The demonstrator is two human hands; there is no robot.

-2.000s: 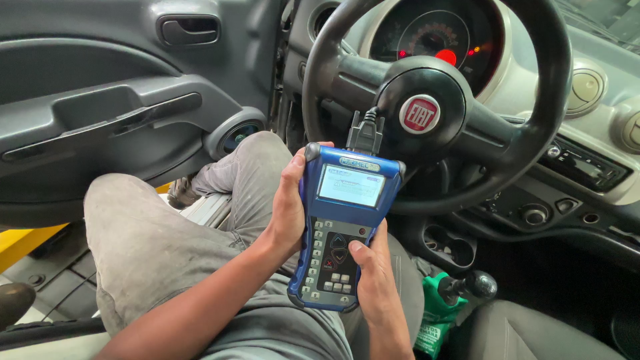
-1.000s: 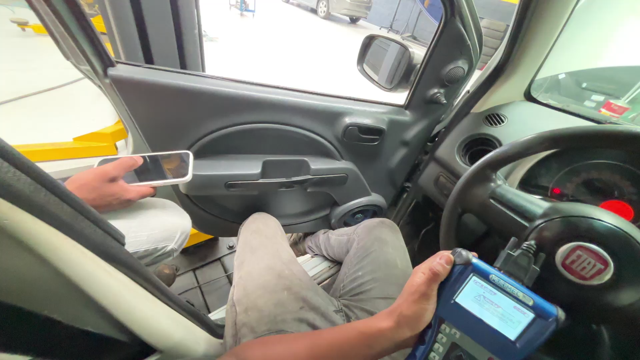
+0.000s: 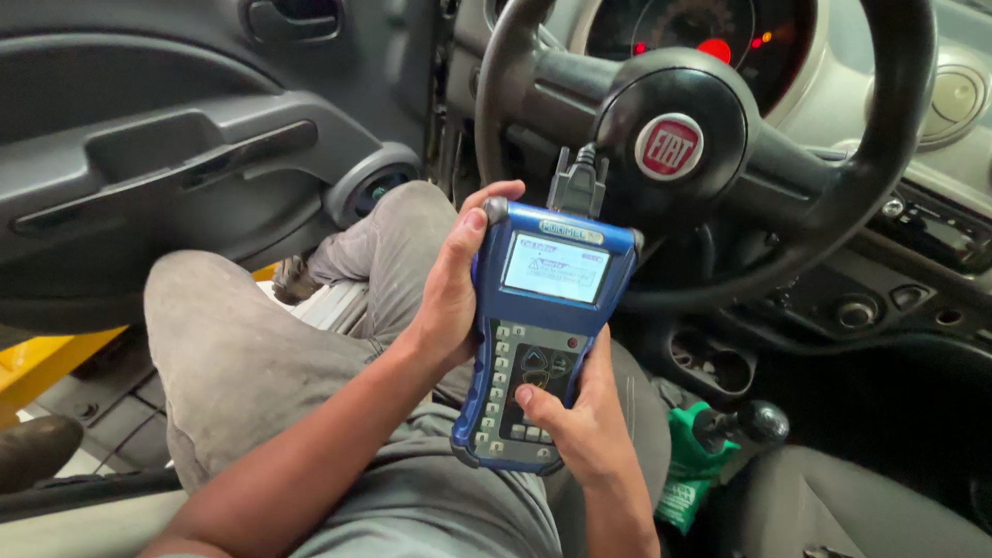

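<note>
A blue handheld diagnostic scanner (image 3: 542, 310) with a lit screen and a grey keypad is tilted over my lap, in front of the steering wheel (image 3: 496, 101). My left hand (image 3: 457, 271) grips its upper left side, thumb along the edge near the screen. Around the lower right side is my right hand (image 3: 585, 411), its thumb over the dark arrow-key area. A black cable connector (image 3: 577, 182) is plugged into the scanner's top end; its cable runs up in front of the wheel hub and is then hidden. The fingers behind the scanner are mostly out of sight.
At the left is the car door panel (image 3: 232, 170), with a yellow metal part (image 3: 54, 364) below it. Red and amber lights glow in the instrument cluster (image 3: 682, 31). The gear lever knob (image 3: 763, 422) and a green bag (image 3: 690, 465) are to the right, near the seat (image 3: 845, 504).
The view has swung from the door side back to the scanner and wheel. My right hand, out of view a second ago, shows again on the scanner. The other person's hand with a phone is out of view.
</note>
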